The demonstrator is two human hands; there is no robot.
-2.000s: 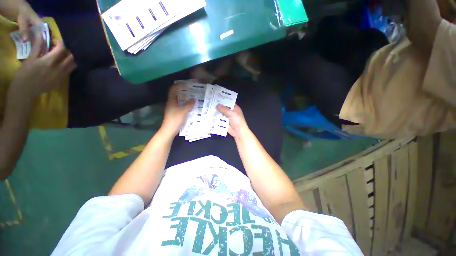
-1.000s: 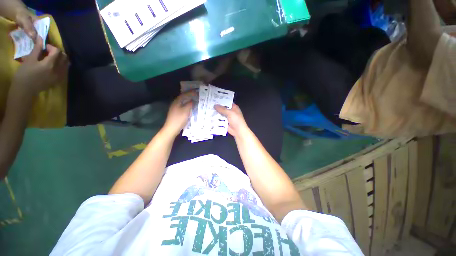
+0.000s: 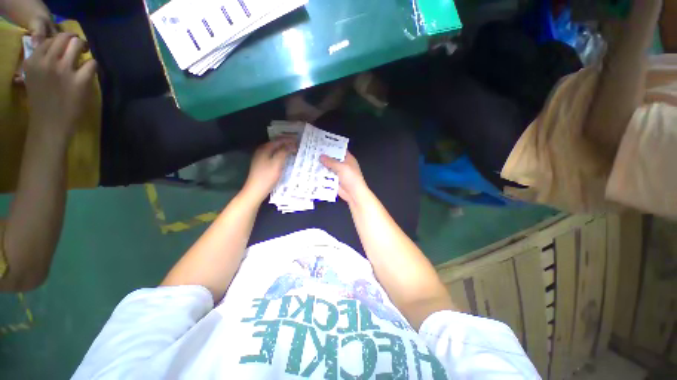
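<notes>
White printed slips (image 3: 306, 167) with short black bars and fine print lie overlapped between my two hands, above my dark-clothed lap. My left hand (image 3: 266, 167) holds their left side, its fingers over the face of the slips. My right hand (image 3: 346, 175) grips their right edge, thumb on top. The slips are slightly fanned, with uneven lower edges. The fingers under the slips are hidden.
A green table (image 3: 245, 100) stands in front, with a fanned pile of larger white printed sheets (image 3: 215, 28) on it. A person in yellow sits at left holding something small. A person in peach sits at right. Wooden crates (image 3: 519, 282) stand at lower right.
The slips in my hands overlap more closely and look less spread. The left person's hands have moved together over their slip. The right person's arm has shifted lower.
</notes>
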